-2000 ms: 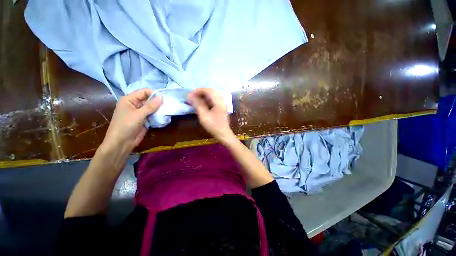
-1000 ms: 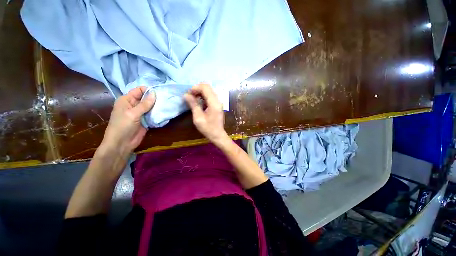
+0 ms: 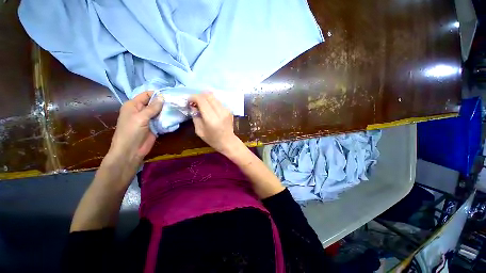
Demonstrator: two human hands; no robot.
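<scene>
A light-blue shirt (image 3: 234,48) lies spread over the far side of the brown table, with a bunched part of it at the table's front. My left hand (image 3: 133,122) is closed on the bunched cloth, thumb on top. My right hand (image 3: 213,120) is at the right side of the same bunch, its fingertips together on the cloth. Whether my right hand also holds a small tool cannot be told, as the fingertips are blurred.
The glossy brown table (image 3: 362,69) ends in a yellow-taped front edge close to my body. Below it at the right stands a pale grey tub (image 3: 367,197) with crumpled light-blue garments (image 3: 325,165). A blue container (image 3: 453,138) is at the far right.
My right hand has moved a little left along the bunched cloth, closer to my left hand. My left hand has stayed closed on the cloth.
</scene>
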